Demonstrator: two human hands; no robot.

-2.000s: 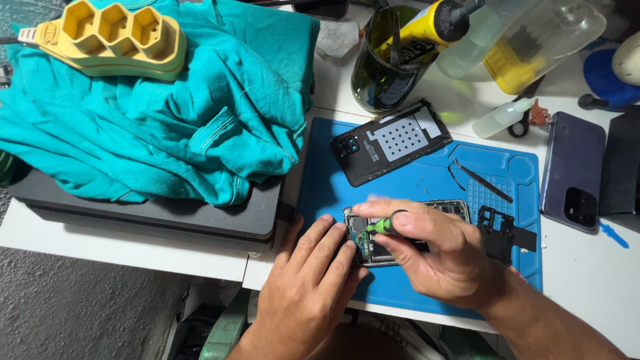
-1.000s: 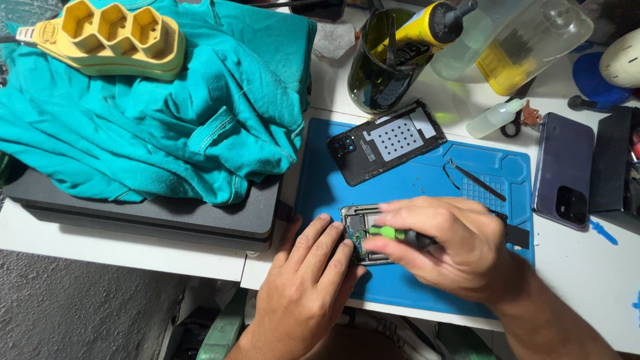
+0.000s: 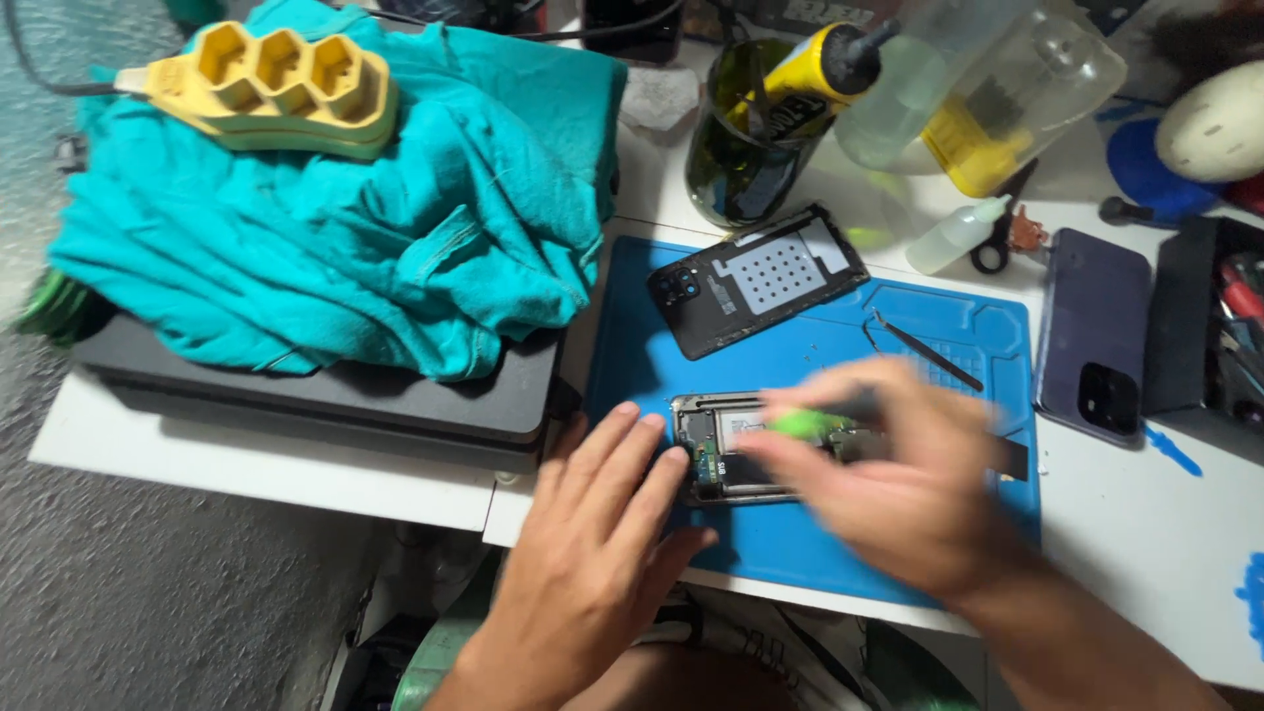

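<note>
An opened smartphone (image 3: pixel 706 464) with its circuit board and battery exposed lies on a blue repair mat (image 3: pixel 770 548). My left hand (image 3: pixel 602 523) rests flat at the phone's left end, fingertips touching its edge. Blurred by motion, my right hand (image 3: pixel 889 474) grips a small screwdriver with a green and black handle (image 3: pixel 815 425) over the phone's middle; the tip cannot be made out. Behind the phone lies a detached black back cover (image 3: pixel 701 316). Tweezers (image 3: pixel 928 351) are on the mat's right part, with a black part (image 3: pixel 1009 459) near the right edge, partly behind my right hand.
A teal cloth (image 3: pixel 395 237) and a yellow power strip (image 3: pixel 296 99) lie on a black box-like device (image 3: pixel 326 405) at left. Behind the mat stand a dark glass container (image 3: pixel 741 168) and a small bottle (image 3: pixel 953 237). Another smartphone (image 3: pixel 1094 326) and a black tool box (image 3: pixel 1200 316) are right.
My right hand has moved right and lifted the screwdriver off the board area at the phone's left end. My left hand has stayed at that end.
</note>
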